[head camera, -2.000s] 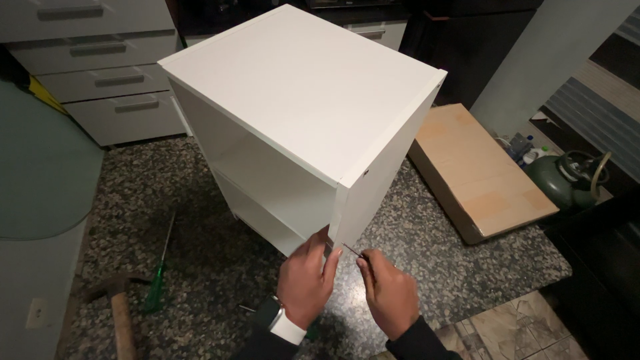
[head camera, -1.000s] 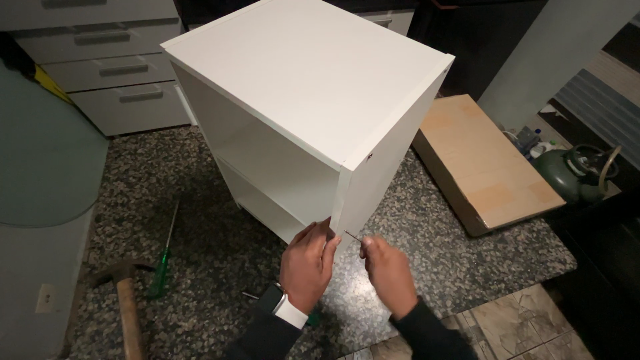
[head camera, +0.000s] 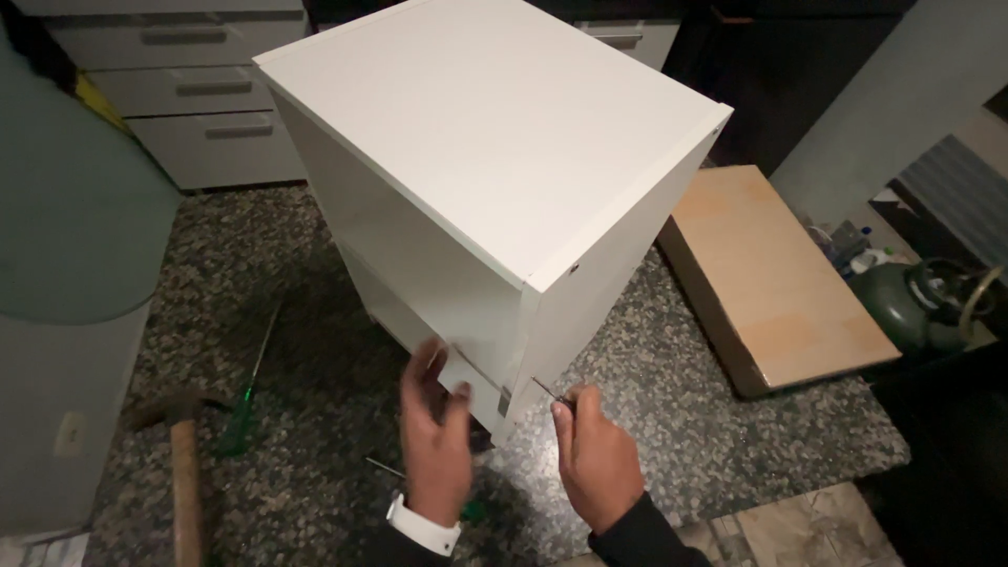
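A white cabinet [head camera: 488, 134] with an open front and an inner shelf stands upright on the granite countertop. My right hand [head camera: 598, 457] grips a small dark-handled screwdriver [head camera: 545, 388], its thin shaft pointing at the lower part of the cabinet's right side panel. Fingers apart, my left hand [head camera: 437, 441] is off the panel, in front of the shelf edge, and slightly blurred; it holds nothing that I can see. A small dark fitting [head camera: 505, 400] shows at the shelf's front corner. Under my left wrist lies another screwdriver [head camera: 384, 466], partly hidden.
A claw hammer [head camera: 185, 480] and a green-handled screwdriver [head camera: 240, 417] lie on the countertop [head camera: 307, 488] at the left. To the right rests a flat cardboard box [head camera: 787, 276], with a green gas cylinder [head camera: 898, 299] beyond it. White drawers [head camera: 205, 150] stand behind.
My left hand has let go of the cabinet's front edge and moved left, its fingers now spread. My right hand still holds the small screwdriver by the side panel.
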